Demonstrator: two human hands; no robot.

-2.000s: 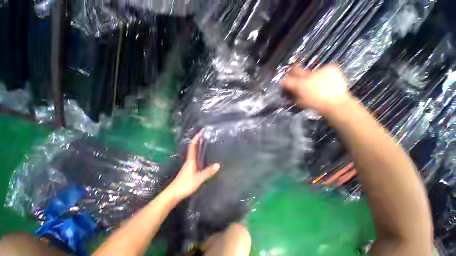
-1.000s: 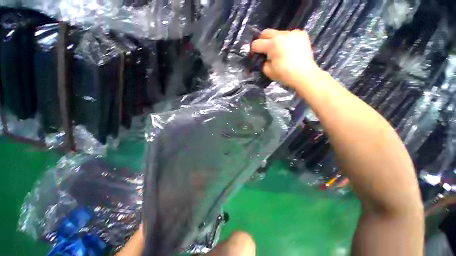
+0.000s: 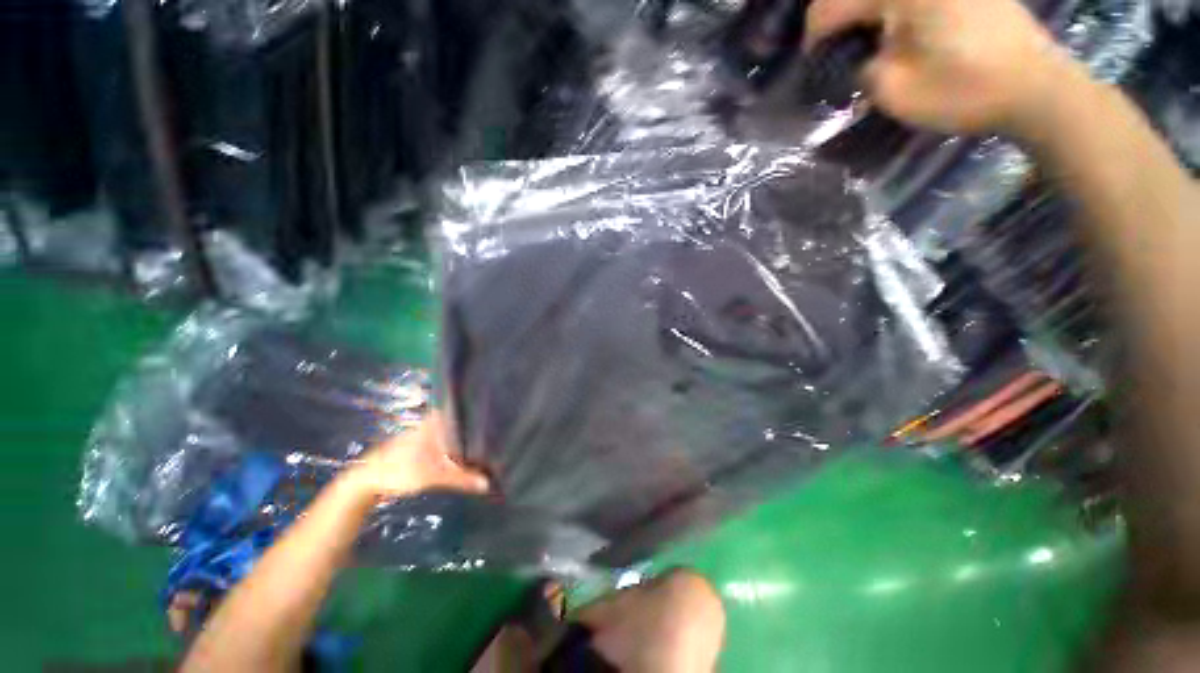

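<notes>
A dark garment in a clear plastic cover [image 3: 619,316] is spread between my two hands above the floor, its film shining along the top edge. My left hand [image 3: 428,460] grips its lower left edge, thumb in front. My right hand [image 3: 941,59] is raised at the upper right, slightly blurred, fingers curled on the dark end of the cover. What exactly the right fingers grip is hard to see.
Another covered dark garment [image 3: 296,408] lies on the green floor [image 3: 816,579] at left, with crumpled blue plastic [image 3: 237,519] by it. Covered dark clothes [image 3: 263,105] fill the back and right. My knee [image 3: 665,625] shows at the bottom.
My right hand has moved up and right, and my left hand has come into view at the garment's left edge. The covered garment has swung out wider between them.
</notes>
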